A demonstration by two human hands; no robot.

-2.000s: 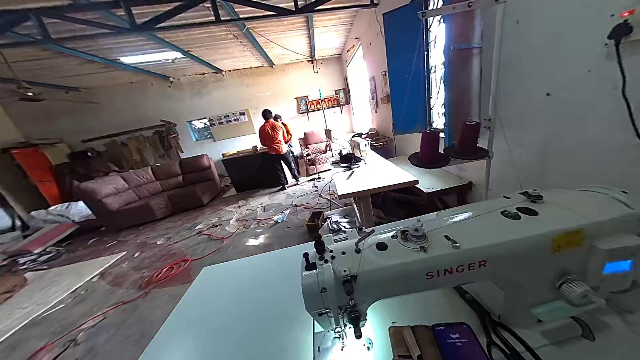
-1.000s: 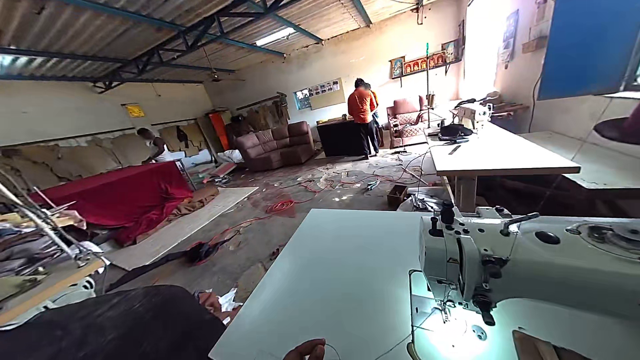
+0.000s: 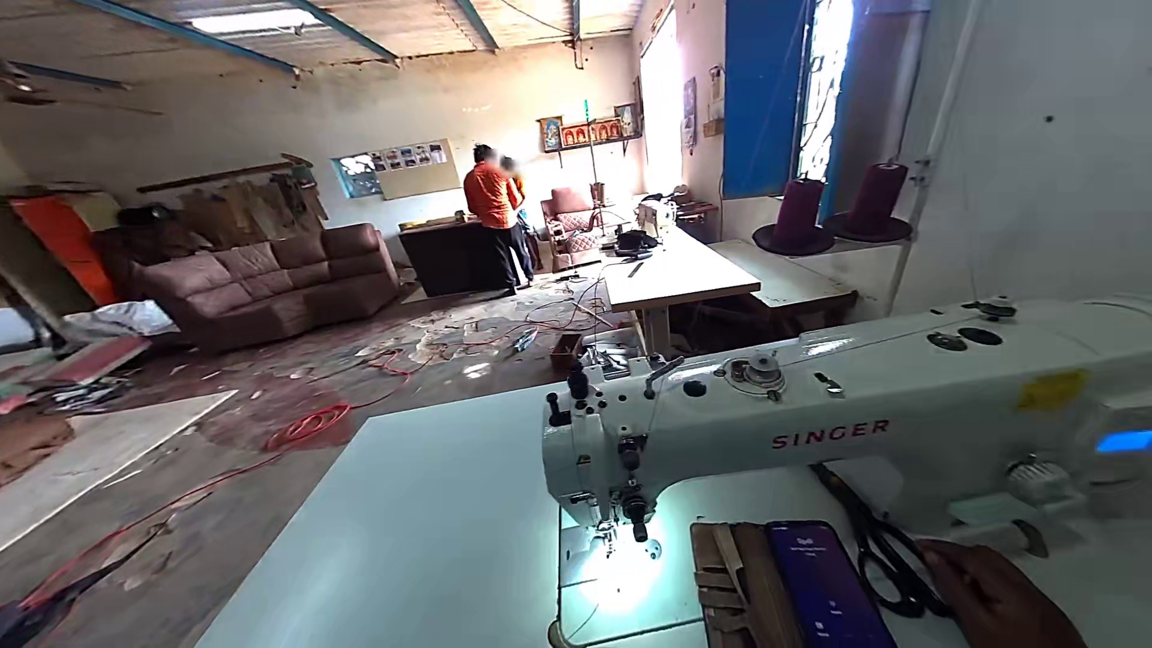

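A white Singer industrial sewing machine (image 3: 720,441) stands on a pale table (image 3: 423,513), its lamp lighting the needle plate (image 3: 621,576). Under the machine's arm lies a brown wallet-like case (image 3: 742,585) beside a phone (image 3: 823,585) with a lit screen. Black-handled scissors (image 3: 886,562) rest to the right of the phone. At the lower right, my right hand (image 3: 999,598) has its fingertips at the scissors' handle; whether they grip it is unclear. My left hand is out of view.
Two maroon thread cones (image 3: 796,216) stand on holders behind the machine. Beyond it is another white-topped table (image 3: 679,270) with a second machine. A brown sofa (image 3: 270,279), a person in an orange shirt (image 3: 493,202), someone beside them, and a red cable (image 3: 310,427) on the floor are farther off.
The view has swung left and back right. A hand seen at the table's near edge one second ago is out of view. My right hand now shows beside the scissors.
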